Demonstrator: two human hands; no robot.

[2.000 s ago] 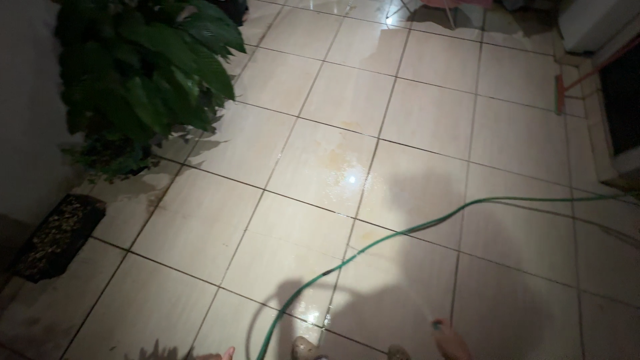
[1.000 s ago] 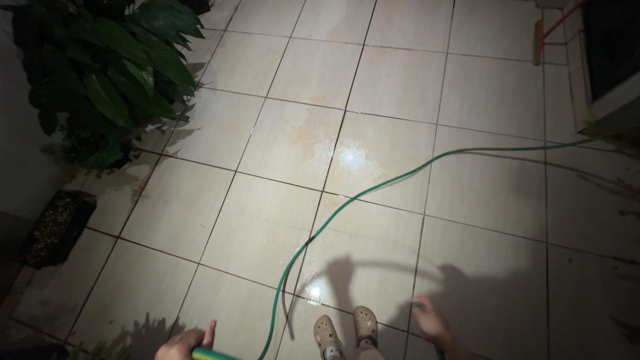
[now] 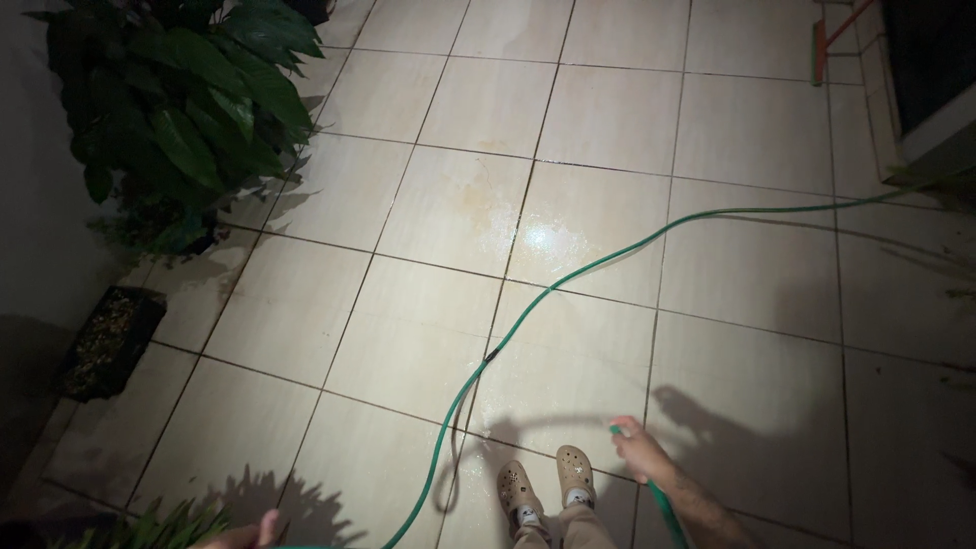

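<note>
A green garden hose [image 3: 535, 303] runs over the wet tiled floor from the right edge to the bottom, with a dark joint partway along it. At the lower right, my right hand [image 3: 639, 451] is closed round a piece of green hose whose end shows by my thumb; the rest hangs below my wrist. At the bottom left, my left hand [image 3: 245, 535] is cut off by the frame edge, its thumb up, with green hose beside it; in the frame from one second ago that hand holds hose. My feet in beige clogs [image 3: 576, 465] stand between the two hands.
Leafy plants [image 3: 191, 99] line the left wall, above a dark planter box [image 3: 113, 343]. More foliage [image 3: 152, 526] is at the bottom left. A squeegee or broom [image 3: 820, 53] rests by the step at the upper right, beside a dark doorway [image 3: 926, 61].
My right hand has risen farther into view with the hose end. My left hand has sunk toward the bottom edge since one second ago. The view has tilted down.
</note>
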